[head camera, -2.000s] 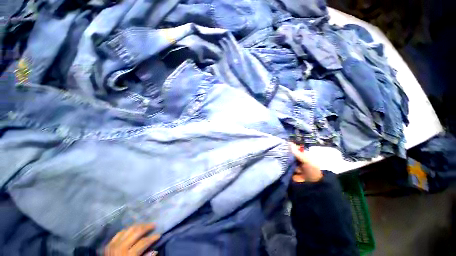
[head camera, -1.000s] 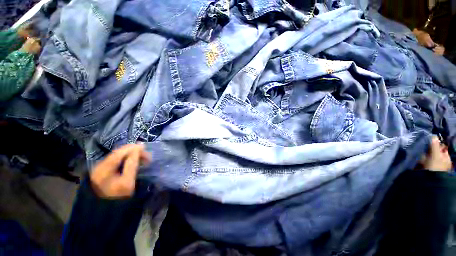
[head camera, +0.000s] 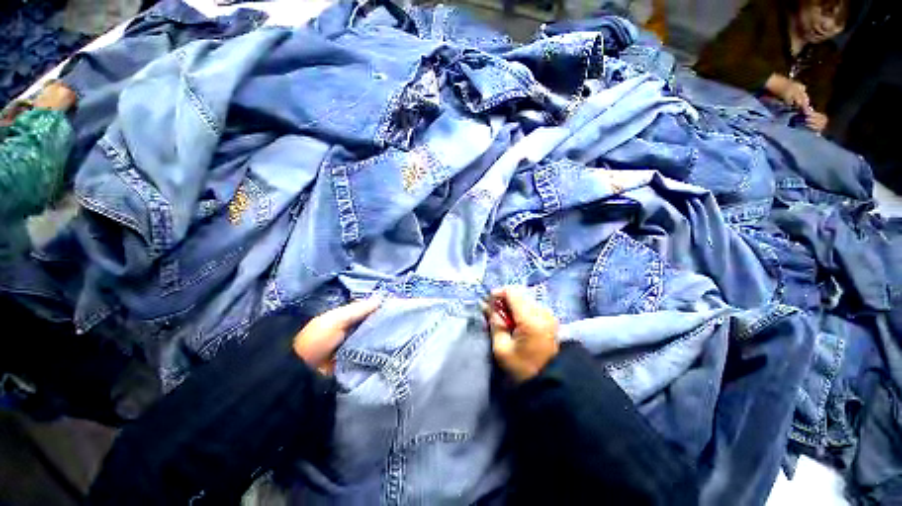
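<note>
A faded blue denim garment (head camera: 435, 366) hangs over the near table edge between my hands, its stitched seams facing up. My left hand (head camera: 334, 334) grips its upper left part, thumb on top. My right hand (head camera: 524, 334) is at its upper right edge, closed around thread snips with a red grip (head camera: 502, 314). The snips' blades are mostly hidden. Whether the right fingers also pinch the cloth is hard to tell.
A large heap of denim garments (head camera: 287, 178) surrounds the work, some with yellow embroidery (head camera: 412, 170). A person's hand in a green sleeve (head camera: 35, 158) is at the left. Another person (head camera: 786, 59) handles cloth at the far right. A white table edge (head camera: 811, 484) shows at lower right.
The view has shifted and both hands have come close together. The cloth stretched wide between them now hangs down at the centre, with different seams showing.
</note>
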